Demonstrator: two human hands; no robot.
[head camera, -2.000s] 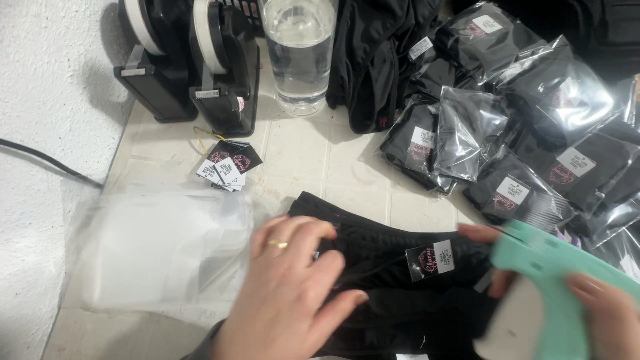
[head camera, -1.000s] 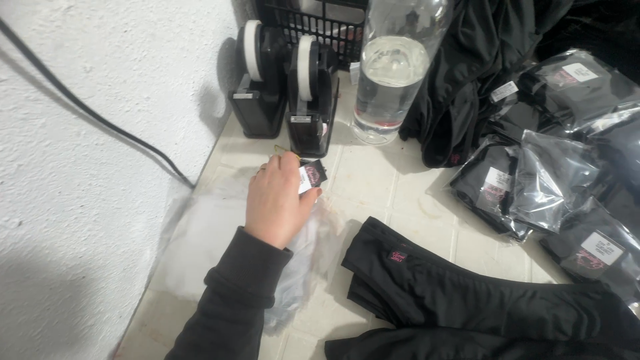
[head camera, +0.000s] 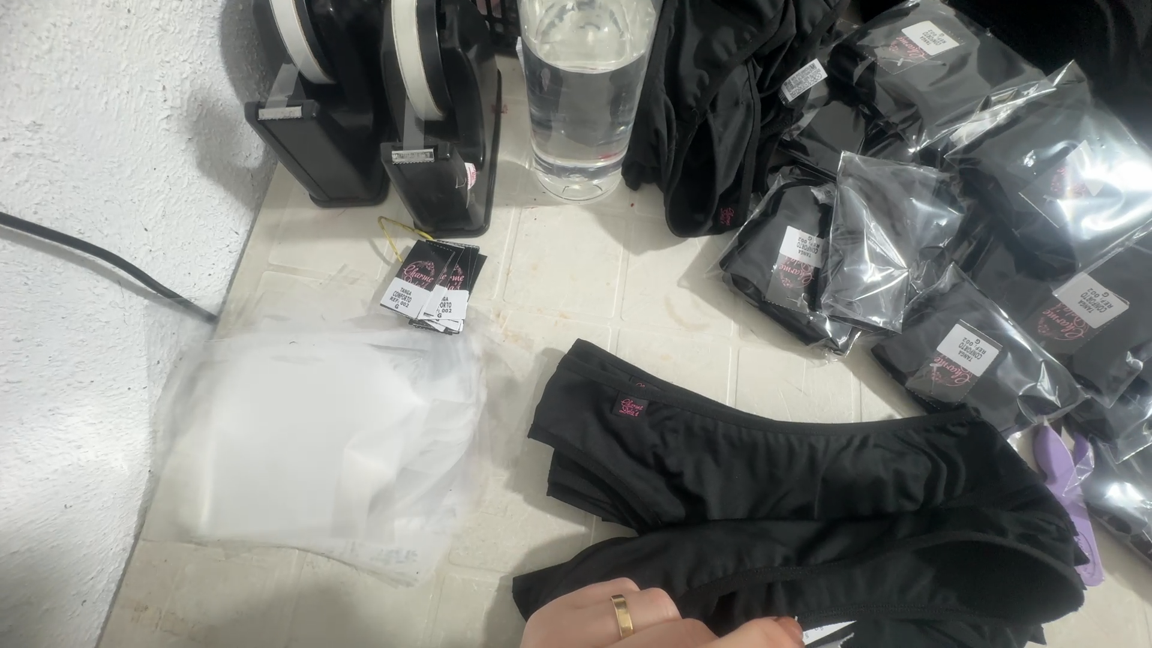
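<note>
My left hand (head camera: 639, 621), with a gold ring, shows at the bottom edge, its fingers bent over the lower part of the black fabric underwear (head camera: 756, 468). A bit of a white label (head camera: 823, 633) shows at its fingertips; the rest of what it holds is cut off by the frame. The garments lie spread and overlapping, with a small pink-marked tag near their upper left end. Away to the upper left, a bunch of black-and-white hang tags (head camera: 432, 283) on a yellow tie lies above a stack of clear plastic bags (head camera: 297, 441). My right hand is out of view.
Two black tape dispensers (head camera: 441, 189) and a clear container of liquid (head camera: 580, 117) stand at the back. More black garments (head camera: 702, 126) lie beside it. Bagged black garments (head camera: 1008, 207) pile up at the right, near purple-handled scissors (head camera: 1066, 495). A cable (head camera: 108, 261) runs along the left wall.
My left hand has moved from the hang tags down to the black garments. The mint-green tool seen in my right hand two seconds ago is out of view. The view has shifted.
</note>
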